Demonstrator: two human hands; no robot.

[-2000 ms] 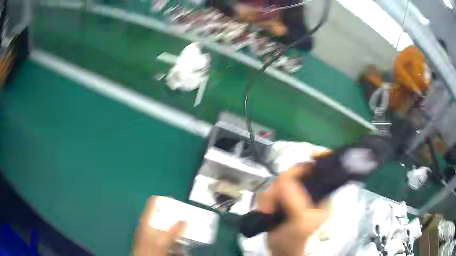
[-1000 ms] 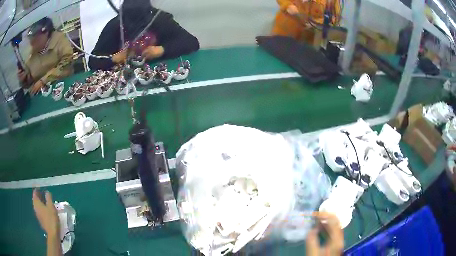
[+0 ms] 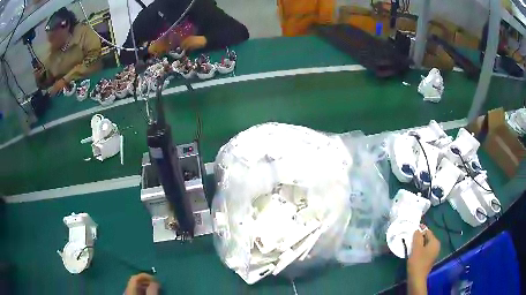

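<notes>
My right hand [image 3: 424,253] is at lower right, its fingers closed on the rim of the round base of a white waiting unit [image 3: 408,222]. My left hand [image 3: 142,284] is cut off by the bottom edge, fingers curled; whether it holds anything is hidden. Another white unit [image 3: 79,242] lies alone on the green bench at left. The black electric screwdriver [image 3: 169,173] hangs upright in front of the grey automatic screw feeder [image 3: 161,199]. A large clear bag of white plastic parts [image 3: 282,201] stands right of the feeder.
Several waiting units [image 3: 438,167] with black cables are piled at right, by a cardboard box [image 3: 500,141] and a blue plastic crate [image 3: 481,268]. A white unit [image 3: 105,138] lies beyond the white dividing strip [image 3: 75,190]. People sit across the line behind rows of open housings.
The screwdriver has left my right hand and hangs by the feeder. My left hand has moved off the left unit, rightward and down. My right hand has moved right onto a waiting unit.
</notes>
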